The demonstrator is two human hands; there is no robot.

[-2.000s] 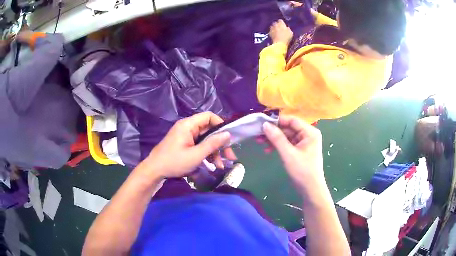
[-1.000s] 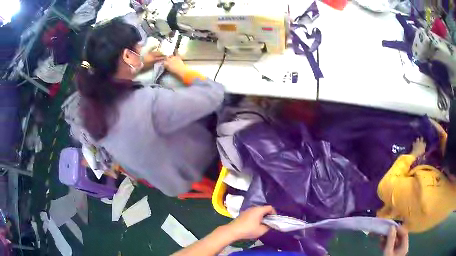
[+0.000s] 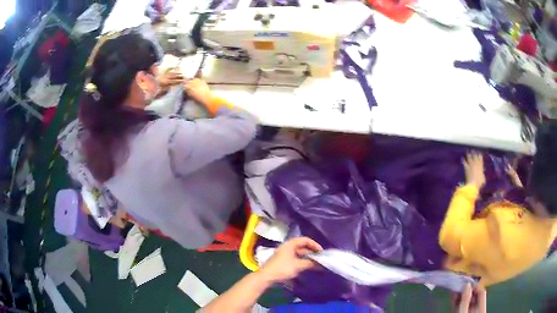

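A long pale grey-lilac strip (image 3: 372,269) is stretched between my two hands near the bottom of the view. My left hand (image 3: 292,259) is bare and pinches the strip's left end between thumb and fingers. My right hand (image 3: 471,298) holds the other end at the bottom right and is partly cut off by the lower edge. The strip sags and twists slightly and looks a little blurred.
A person in grey (image 3: 177,165) sits at a cream sewing machine (image 3: 275,46) on a white table (image 3: 427,92). A person in yellow (image 3: 501,238) is at the right. Purple shiny fabric (image 3: 342,202), a yellow basket rim (image 3: 248,244) and a purple stool (image 3: 76,217) stand below.
Two seconds ago the strip was bunched between my close hands; now it is stretched out. My view has turned left. Since the last frame the strip's pale face shows more.
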